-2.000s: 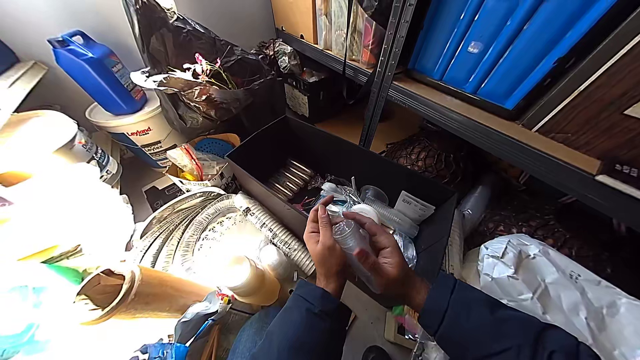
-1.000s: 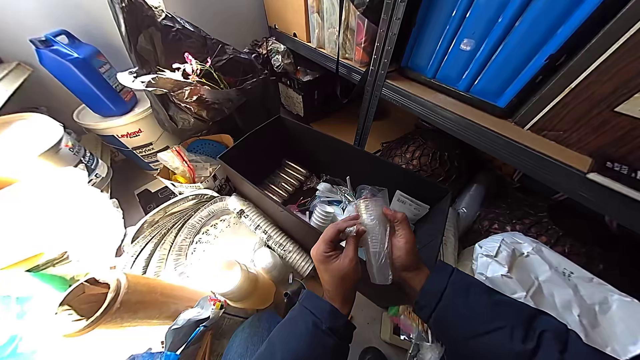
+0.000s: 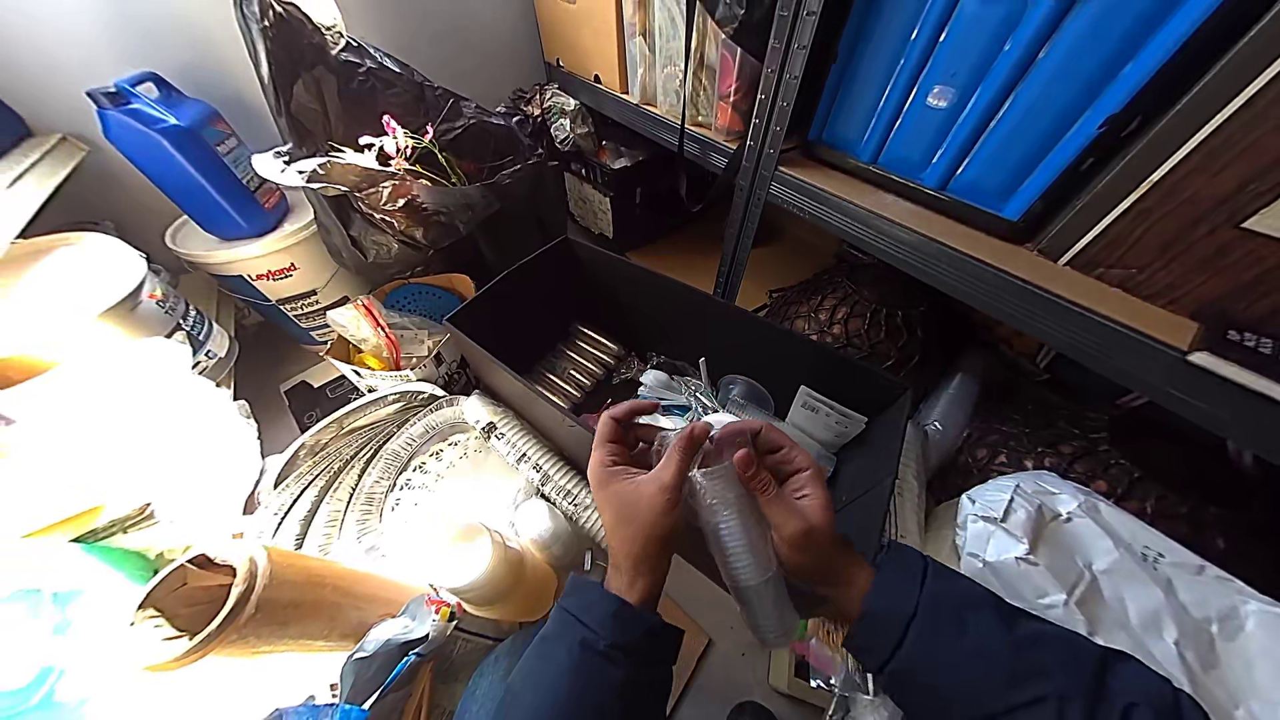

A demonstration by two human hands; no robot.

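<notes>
A stack of clear plastic cups in a thin plastic sleeve [image 3: 738, 545] slants down toward my lap, held between both hands. My left hand [image 3: 645, 485] pinches the sleeve's upper end with thumb and fingers. Around its upper right side close the fingers of my right hand [image 3: 790, 500]. Just beyond the hands stands a long black box [image 3: 650, 290] holding a row of shiny metallic cylinders [image 3: 577, 367], white plastic cutlery [image 3: 675, 390], a clear cup [image 3: 745, 393] and a white card [image 3: 826, 418].
Left of the box lie silver-rimmed trays [image 3: 350, 470] and a long sleeve of stacked cups [image 3: 535, 465]. A blue jug [image 3: 190, 155] tops a paint tub [image 3: 270, 270]. Metal shelving [image 3: 960, 260] rises beyond the box. Crumpled white paper [image 3: 1110, 580] lies at right, a cardboard tube [image 3: 290, 605] at lower left.
The sleeved cup stack was upright above the box a second ago; it now hangs slanted nearer my lap, with both hands at its upper end.
</notes>
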